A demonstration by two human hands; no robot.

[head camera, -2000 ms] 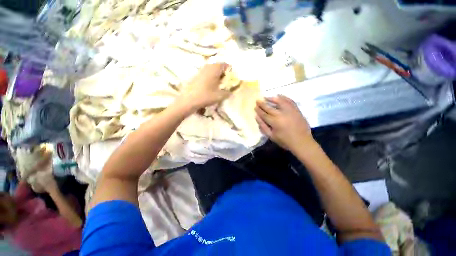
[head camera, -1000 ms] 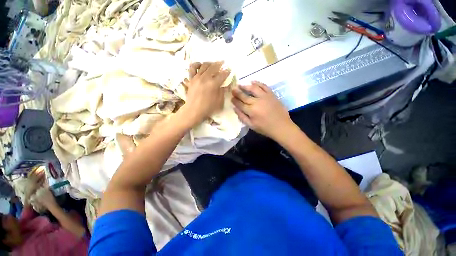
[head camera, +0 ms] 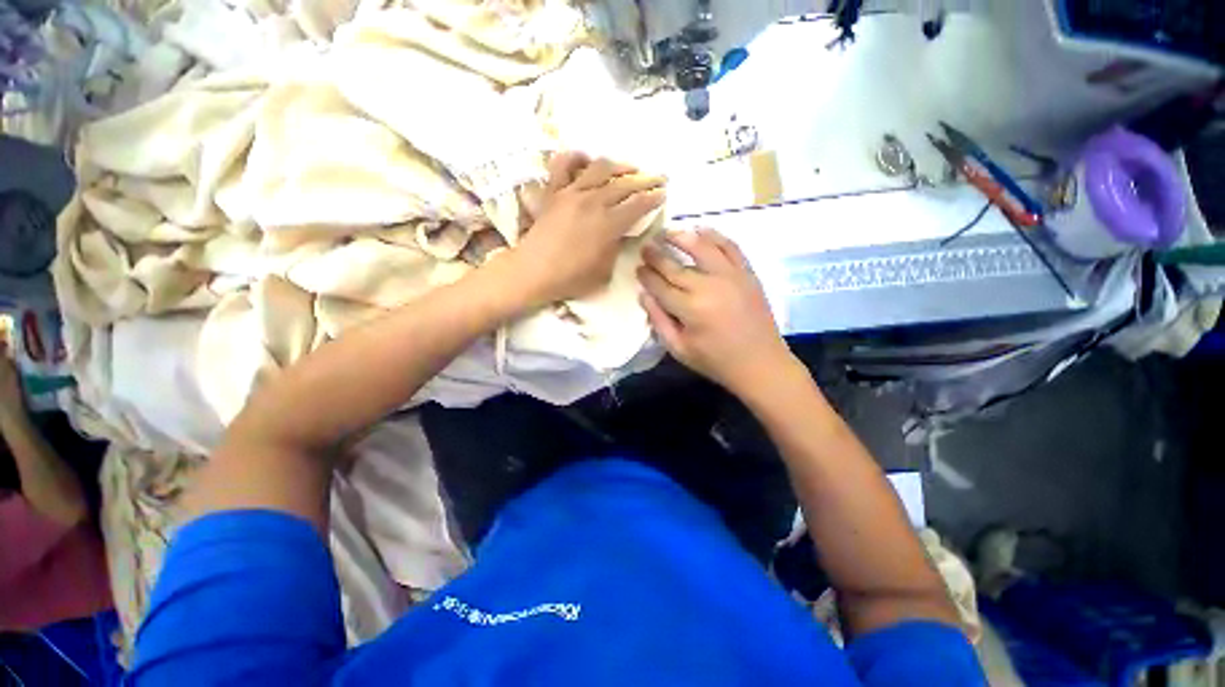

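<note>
A large crumpled heap of cream garment pieces (head camera: 309, 175) covers the left of the white table and hangs over its front edge. My left hand (head camera: 584, 228) lies on the cloth with its fingers pressed down near the presser foot area (head camera: 696, 97). My right hand (head camera: 712, 298) is close beside it, at the table's front edge, its thumb and fingers bent together on the fabric edge (head camera: 631, 311). The cloth under my fingertips is partly hidden by the hands.
A tan block (head camera: 766, 177) and a ruler scale (head camera: 914, 269) are right of the needle area. Snips with red and blue handles (head camera: 997, 185) lie near a purple-topped container (head camera: 1131, 188). A person's arm (head camera: 38, 456) shows at far left. Cream cloth lies at lower right.
The view has shifted. My left hand has gone from a bent grip to lying flatter on the cloth, nearer the needle area. My right hand stays at the fabric edge.
</note>
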